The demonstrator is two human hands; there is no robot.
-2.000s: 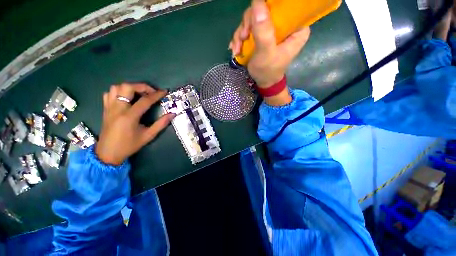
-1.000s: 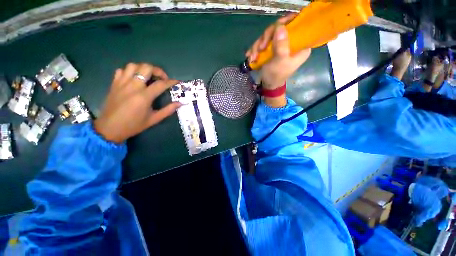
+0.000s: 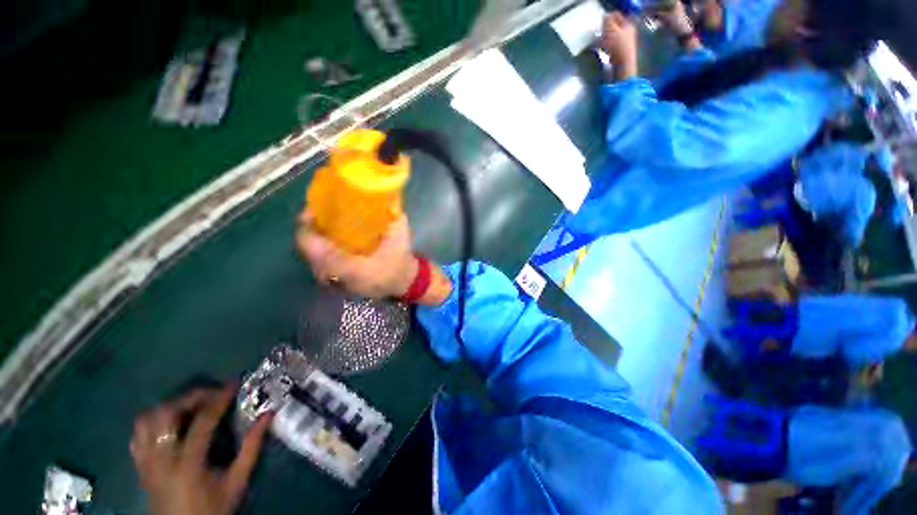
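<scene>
A silvery phone frame [image 3: 327,422] with a dark central strip lies on the green bench. My left hand [image 3: 191,448] is at the bottom left, with thumb and finger at the frame's upper left end, where the board sits. My right hand [image 3: 367,264] is closed around the yellow-orange electric screwdriver [image 3: 354,196], held upright above the bench behind the frame. Its tip is hidden behind my hand. The round perforated screw tray [image 3: 362,334] lies below my right hand, next to the frame.
A loose board [image 3: 66,491] lies at the bottom left. Beyond the pale rail [image 3: 166,236], phone frames [image 3: 201,80] lie on the dark green conveyor. White paper [image 3: 523,126] lies at the back. A black cable arcs from the driver. A person in blue [image 3: 704,121] is at the right.
The view has turned right, bringing the conveyor in. The screwdriver has gone from slanted to upright in my right hand. My left hand stays at the frame's end.
</scene>
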